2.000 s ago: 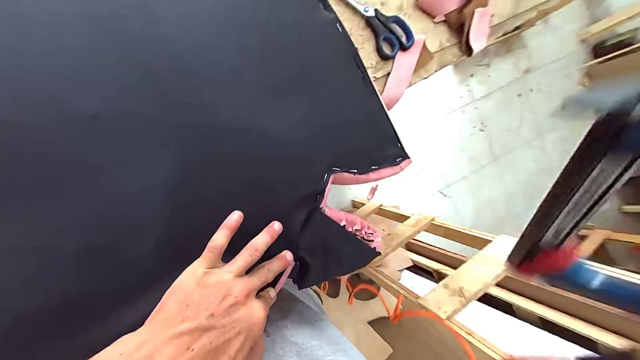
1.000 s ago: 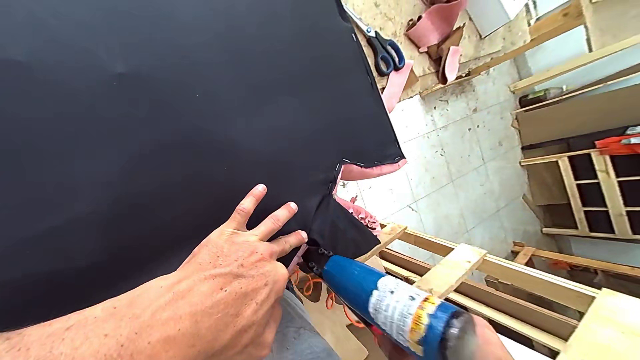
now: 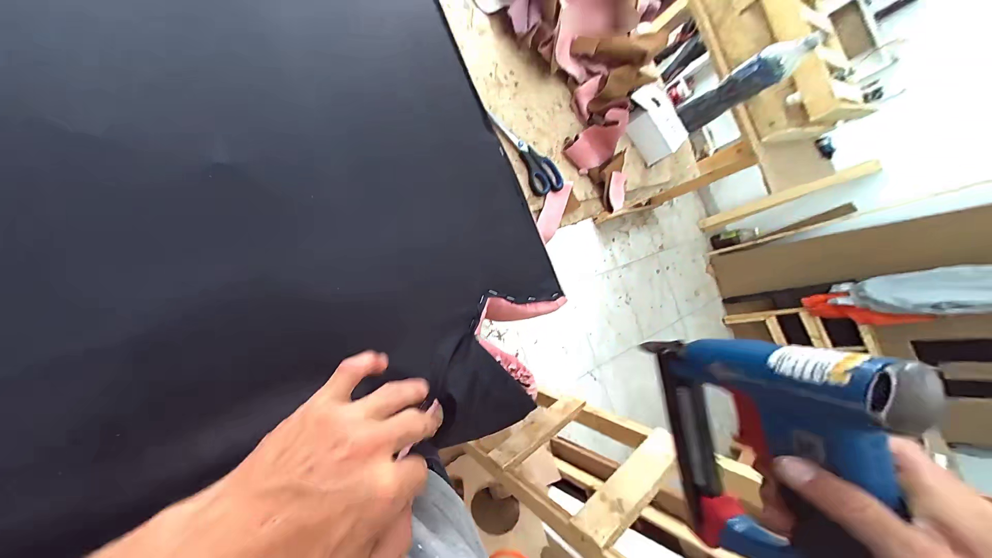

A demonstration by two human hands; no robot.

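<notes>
A large sheet of black fabric (image 3: 232, 178) is stapled along the edge of a pink-covered piece. My left hand (image 3: 349, 457) lies at its lower edge, fingers bent, thumb and fingertips by a fold next to the loose black flap (image 3: 480, 387). Whether the fingers pinch the fabric cannot be told. At the right, my right hand (image 3: 852, 504) grips a blue pneumatic staple gun (image 3: 790, 387), held away from the fabric with its nose toward the left. Pink fabric (image 3: 523, 310) shows at the notched corner beside a row of staples.
Scissors (image 3: 539, 167) with dark blue handles lie on a wooden board (image 3: 504, 77) beside pink and brown scraps (image 3: 601, 143) and a white box (image 3: 657, 128). Wooden frames (image 3: 620, 496) stand below right on the tiled floor (image 3: 635, 287). More frames and panels line the right side.
A second ago the staple gun's nose was at the fabric edge beside my left fingers; now it is off to the right. My left fingers have bent. The view has shifted, showing more scraps.
</notes>
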